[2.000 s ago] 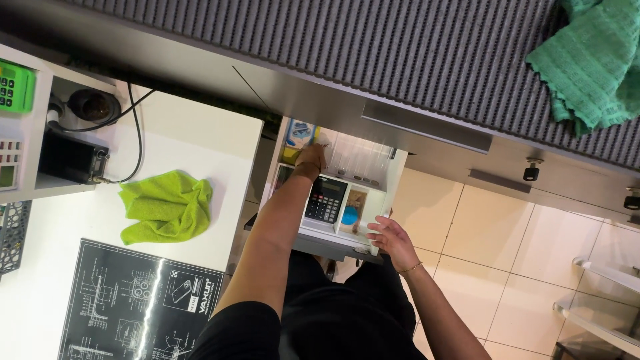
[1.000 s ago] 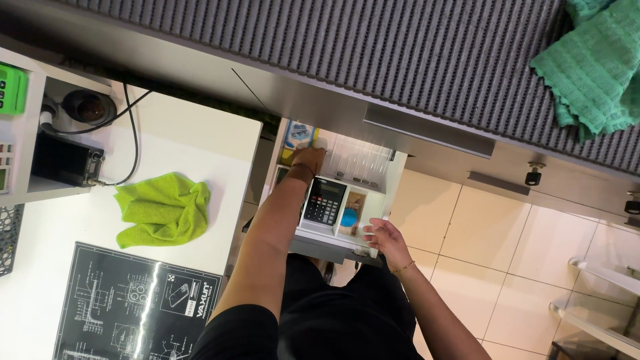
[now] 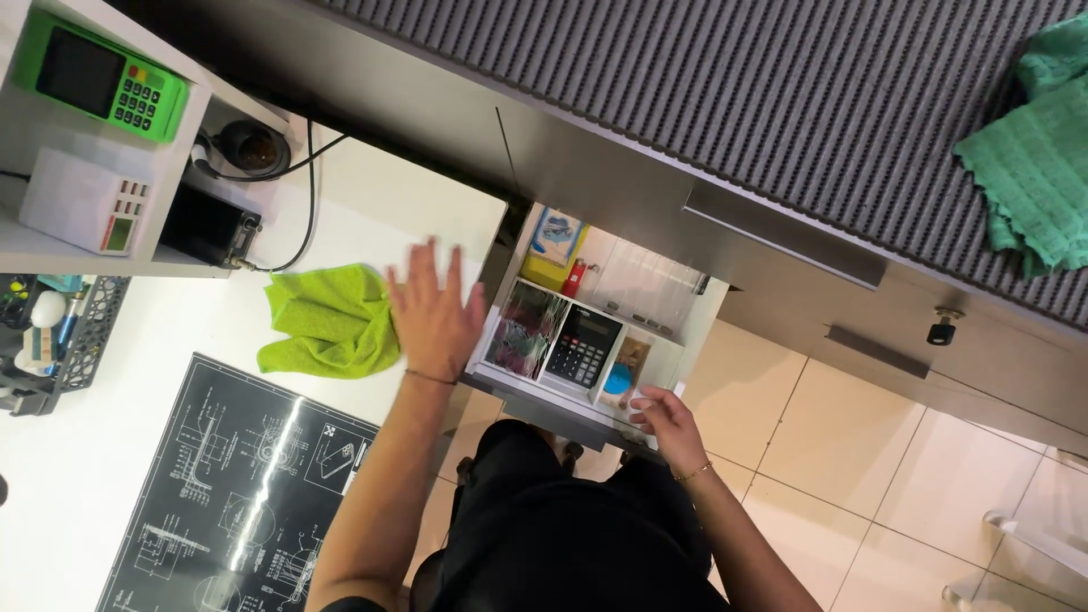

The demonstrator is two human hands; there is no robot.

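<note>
My left hand (image 3: 438,314) is spread flat, slightly blurred, over the white desk's edge, between a lime-green cloth (image 3: 331,323) and the pulled-out drawer (image 3: 695,327). It holds nothing. At the drawer's front right corner is my right hand (image 3: 669,421), its fingers loosely bent and nothing seen between them; whether it touches the rim I cannot tell. Inside the drawer lie a black calculator (image 3: 583,347), a round blue item (image 3: 618,379), a red lighter-like item (image 3: 575,278), a yellow and blue packet (image 3: 554,242), clear tubes (image 3: 650,280) and shiny patterned packets (image 3: 525,327).
A dark mat with white drawings (image 3: 246,493) lies on the desk. Farther left are a shelf with a green card terminal (image 3: 106,72), a white device (image 3: 85,201), cables and a black basket (image 3: 85,340). A green towel (image 3: 1033,161) rests on the ribbed grey counter mat (image 3: 765,110).
My left hand has come out of the drawer's back left part and moved left to the desk edge. My right hand stays by the drawer's front corner.
</note>
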